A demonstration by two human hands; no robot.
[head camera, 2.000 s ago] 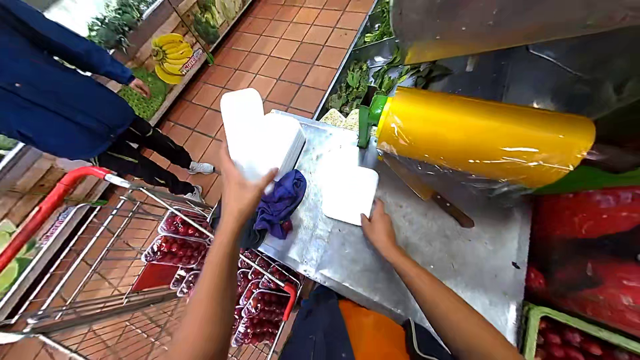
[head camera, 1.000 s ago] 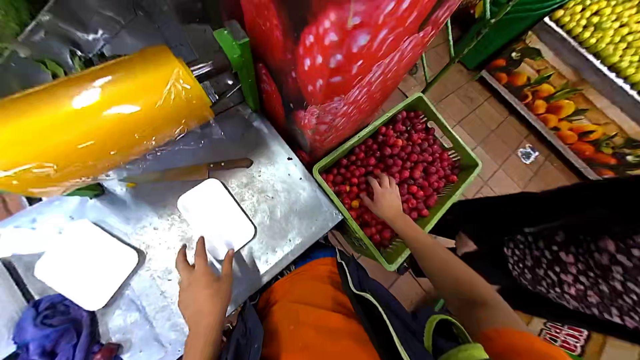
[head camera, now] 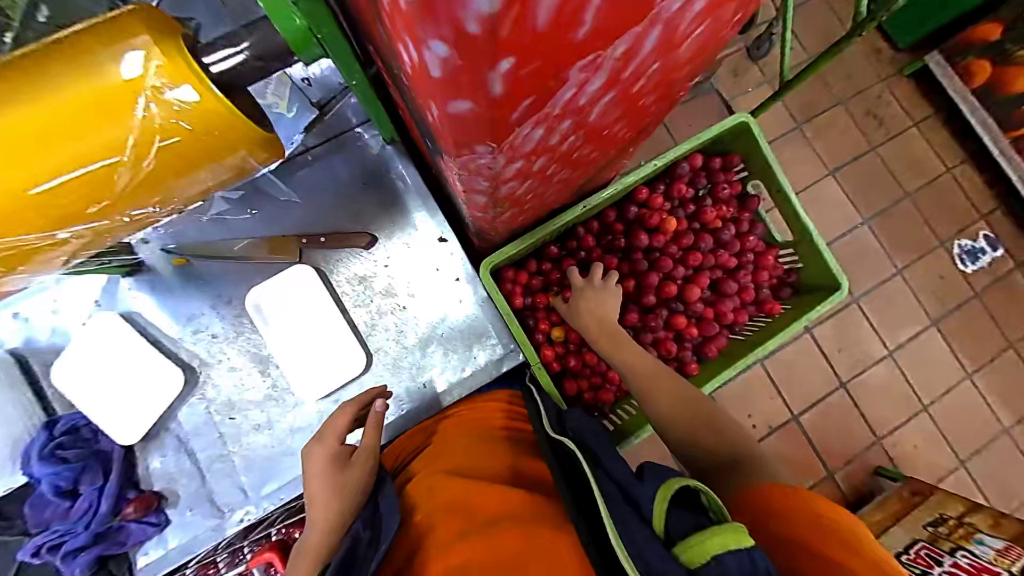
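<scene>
My right hand reaches into a green plastic crate and touches the small red plums near its left side; its fingertips are among the fruit, so a grip cannot be made out. My left hand, empty with fingers slightly bent, is at the front edge of the metal table. Just beyond it lies a white foam tray. A second white tray rests farther left, beside a purple cloth. Behind the trays is a knife with a wooden handle.
A large yellow roll wrapped in clear film spans the table's back left. A red panel with a fruit print stands behind the crate. A green metal post rises at the table's back corner. Tiled floor lies to the right.
The view has swung right since the oldest frame. My right hand, on a white tray two seconds ago, is now in the crate. My left hand no longer holds the stack of white trays.
</scene>
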